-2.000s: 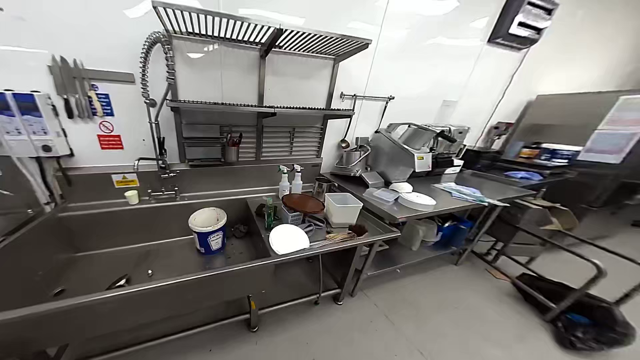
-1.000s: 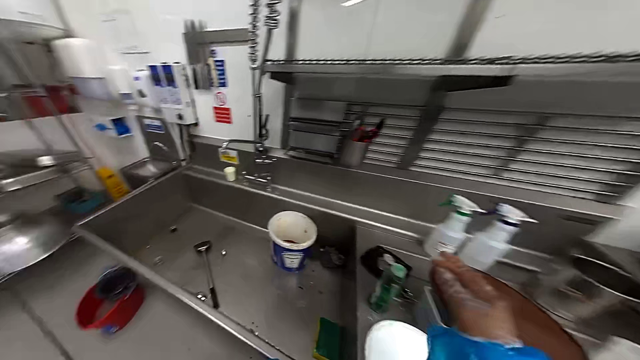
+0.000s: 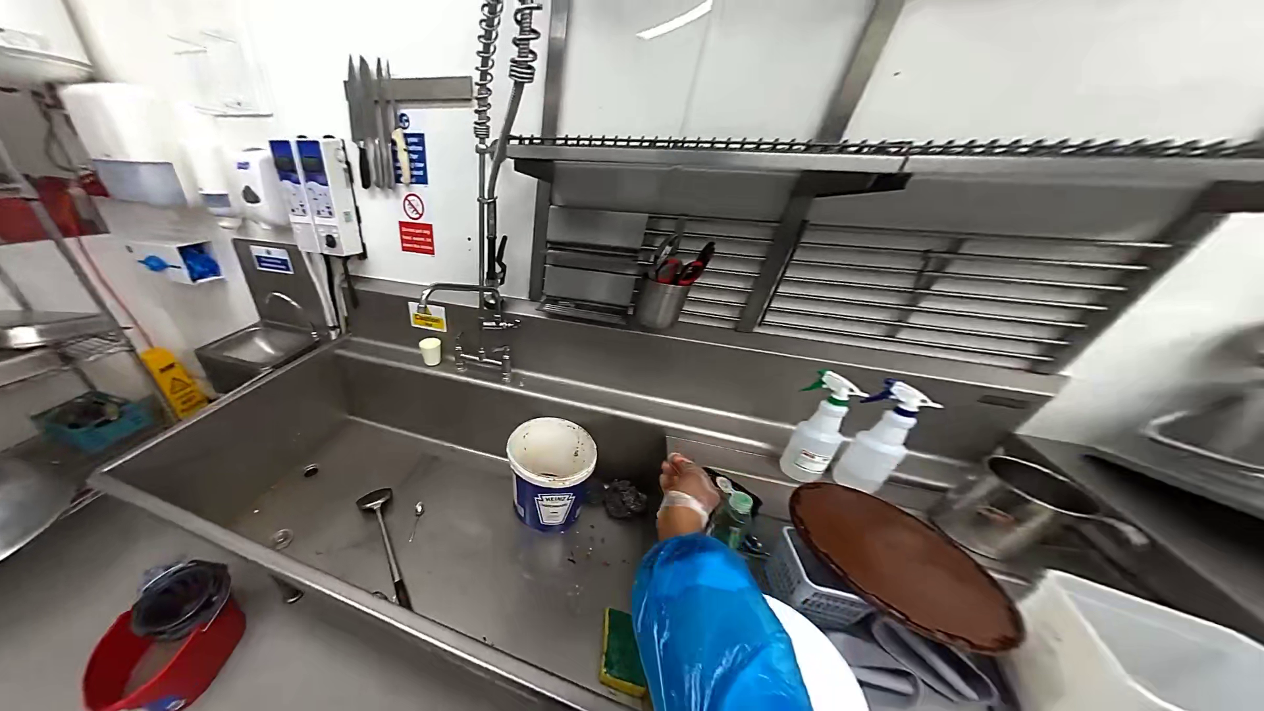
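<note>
My right hand (image 3: 688,489), in a clear glove below a blue plastic sleeve, reaches over the sink's right rim. It is beside a green-capped bottle (image 3: 733,518) and a black item, and whether its fingers hold anything cannot be told. My left hand is out of view. A white and blue Heinz bucket (image 3: 555,484) stands in the steel sink (image 3: 474,573) with dark scouring wool (image 3: 624,500) beside it. A ladle (image 3: 387,543) and a small spoon (image 3: 417,519) lie on the sink's bottom. A green and yellow sponge (image 3: 622,652) is near my forearm.
Right of my hand are two spray bottles (image 3: 815,439), a brown round tray (image 3: 904,563), a grey basket (image 3: 815,588), a steel pot (image 3: 1012,504) and a white tub (image 3: 1145,642). A wire shelf (image 3: 849,158) overhangs the sink. A red bucket (image 3: 168,657) is at lower left.
My right hand has moved left, from over the brown tray near the spray bottles to beside the green-capped bottle. Two seconds ago no hand was visible, and the view was from farther back.
</note>
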